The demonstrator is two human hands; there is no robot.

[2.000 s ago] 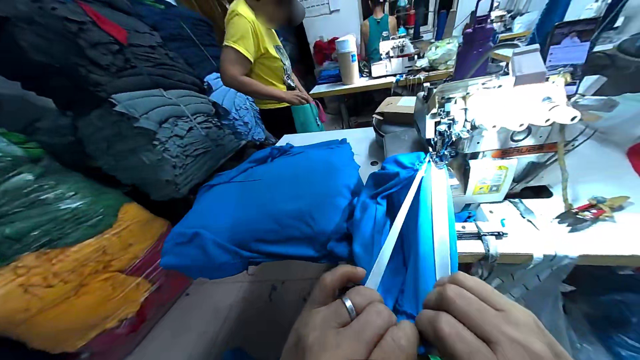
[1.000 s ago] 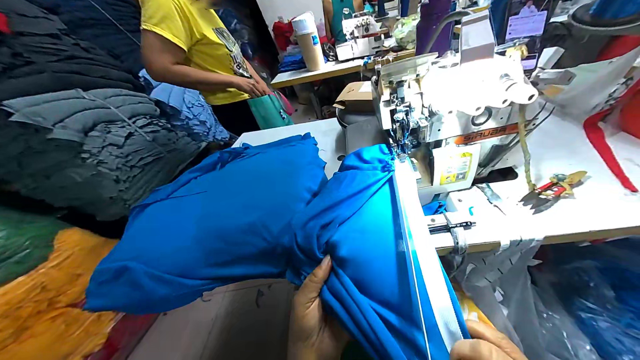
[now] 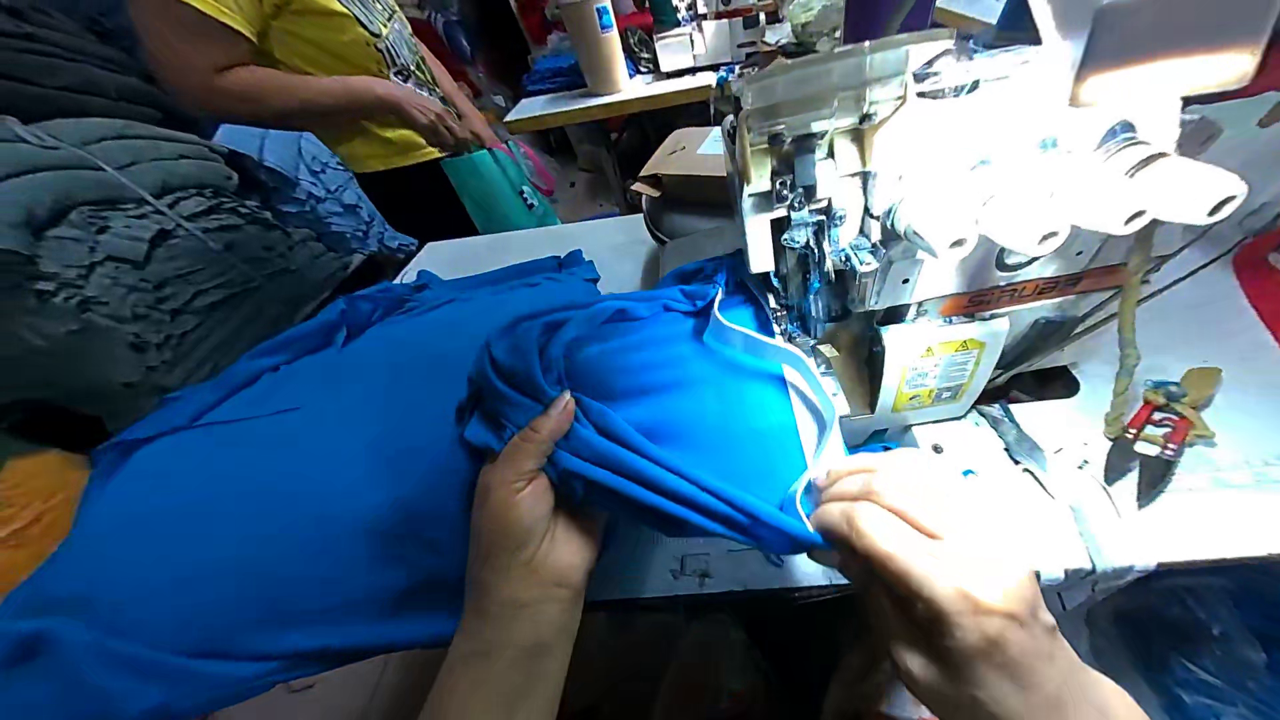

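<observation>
Blue fabric (image 3: pixel 690 400) lies bunched at the needle area of a Siruba overlock sewing machine (image 3: pixel 960 210). A white elastic band (image 3: pixel 805 400) runs along the fabric's right edge, curling loosely. My left hand (image 3: pixel 530 510) grips folds of the fabric from below, thumb on top. At the right edge, my right hand (image 3: pixel 920 540) pinches the end of the band together with the blue cloth, just in front of the machine; its fingertips are partly washed out by light. More blue fabric spreads over the table's left side.
Grey fabric stacks (image 3: pixel 150 260) rise at the left, above some orange fabric (image 3: pixel 40 510). A person in a yellow shirt (image 3: pixel 330 60) stands behind the table, a teal bag (image 3: pixel 500 188) at their hands. A cardboard box (image 3: pixel 685 165) sits behind the machine; small thread snips (image 3: pixel 1160 425) lie at right.
Two seconds ago both hands were close together on the fabric and the band was taut; now they are apart and the band curls. My right hand has moved nearer the machine since one second ago.
</observation>
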